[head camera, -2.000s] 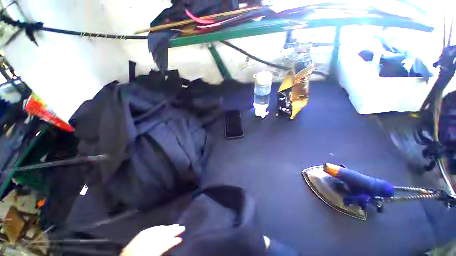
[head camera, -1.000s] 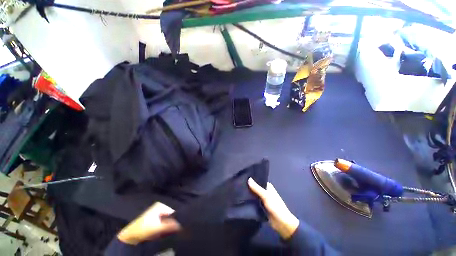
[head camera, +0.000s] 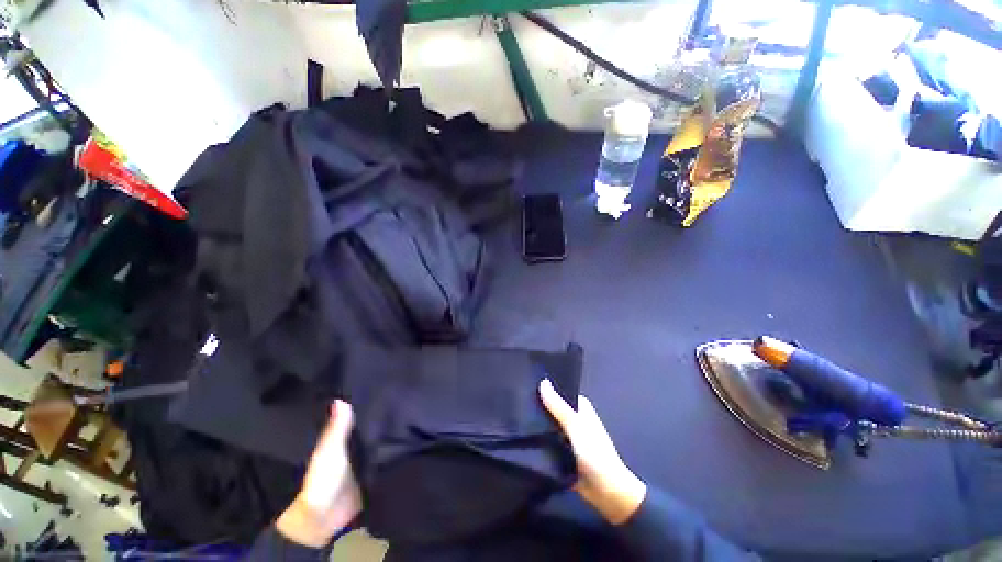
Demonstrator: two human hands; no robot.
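A dark garment piece (head camera: 451, 428) is held spread between my two hands at the near middle of the table. My left hand (head camera: 327, 478) grips its left edge, thumb up. My right hand (head camera: 593, 456) grips its right edge, thumb on top; the fingers beneath are hidden. A heap of dark garment pieces (head camera: 363, 236) lies behind and to the left. The steam iron (head camera: 791, 401), with a silver soleplate and blue wrapped handle, rests on the table to the right of my right hand, touched by neither hand.
On the navy table cover (head camera: 659, 296) are a mobile phone (head camera: 544, 227), a clear water bottle (head camera: 622, 154) and an open snack pouch (head camera: 703, 159). A white bin (head camera: 895, 187) with scraps is at back right. The iron hose (head camera: 950, 426) runs right. Wooden stools (head camera: 49, 428) are at left.
Both hands now hold the garment piece by its sides, spread more squarely than before. Earlier the left hand was apart at the near edge. The view has shifted; the iron stays on the table.
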